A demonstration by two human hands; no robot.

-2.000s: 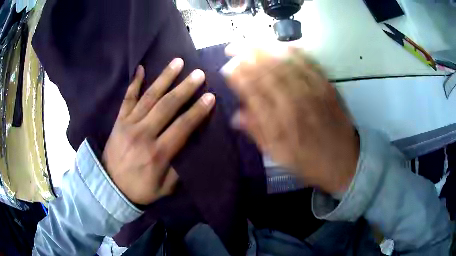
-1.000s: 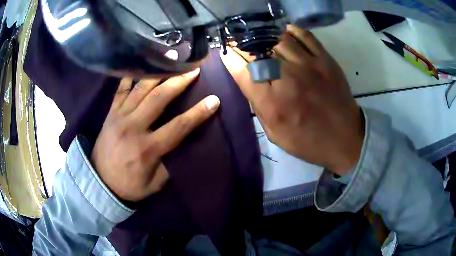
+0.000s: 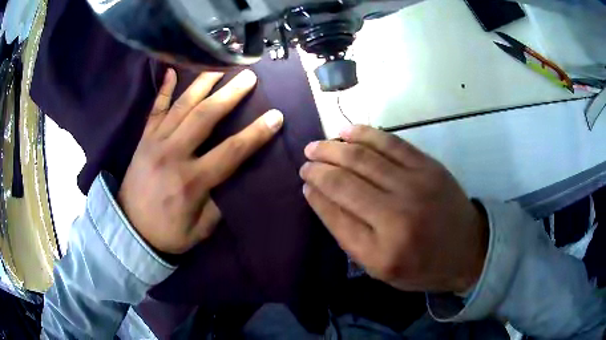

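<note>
Dark purple cloth panels (image 3: 252, 219) lie on the white table and run up under the sewing machine head (image 3: 179, 30). A narrower strip lies along the right edge of the cloth. The needle area (image 3: 278, 48) is over the cloth's upper end. My left hand (image 3: 176, 172) lies flat on the cloth with fingers spread, holding nothing. My right hand (image 3: 399, 212) is at the cloth's right edge, fingers bent and close together; its thumb and any grip on the cloth are hidden. The grey knob (image 3: 337, 75) hangs above my right fingertips.
Small scissors (image 3: 535, 62) with orange and yellow-green handles lie at the upper right beside a black rectangle (image 3: 495, 13). Yellowish plastic-wrapped material (image 3: 36, 192) stands at the left. A ruled tape (image 3: 565, 190) runs along the table's front edge. A thin thread hangs by the knob.
My right hand has moved from beside the needle area down along the cloth's right edge. My left hand has stayed on the cloth, shifted slightly up. The machine head came into view after the first frame.
</note>
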